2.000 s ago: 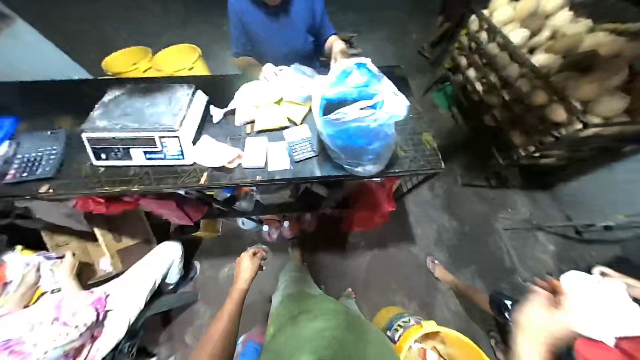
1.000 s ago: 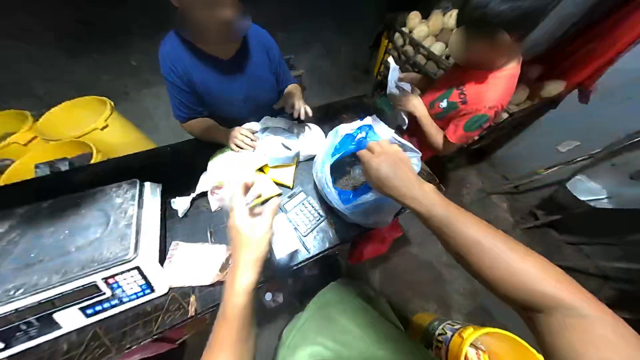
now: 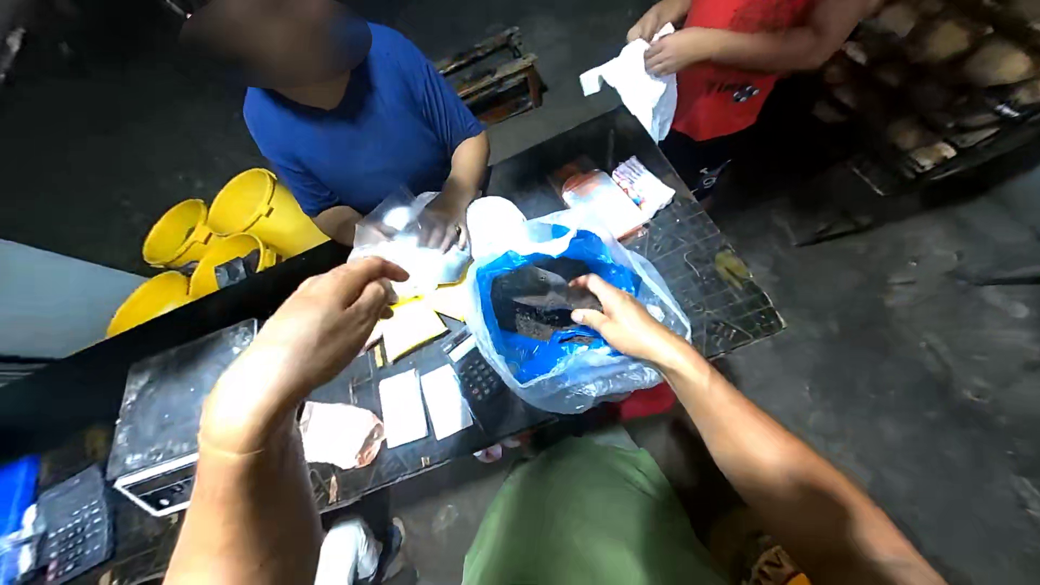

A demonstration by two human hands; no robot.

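A clear plastic bag with a blue plastic lining (image 3: 581,390) stands on the black table (image 3: 731,325), its mouth spread wide and dark loose stuff inside. My right hand (image 3: 621,317) reaches into this mouth, fingers parted near a clear plastic piece; whether it grips anything is unclear. Raised left of the bag is my left hand (image 3: 341,317), fingers curled, over the table near yellow-edged packets (image 3: 410,327); I cannot tell if it holds something. Two white pads (image 3: 404,408) and a dark calculator (image 3: 479,378) lie beside the bag.
Across the table, a person in blue (image 3: 366,130) handles clear plastic. Another person in red (image 3: 743,81) holds a white bag (image 3: 638,81). A weighing scale (image 3: 175,398) and a second calculator (image 3: 77,516) sit at left. Yellow buckets (image 3: 244,203) stand behind; a crumpled pink paper (image 3: 341,435) lies near.
The view has turned and shifted. My right hand, at the bag's rim a second ago, is now further inside its mouth. My left hand stays raised over the table.
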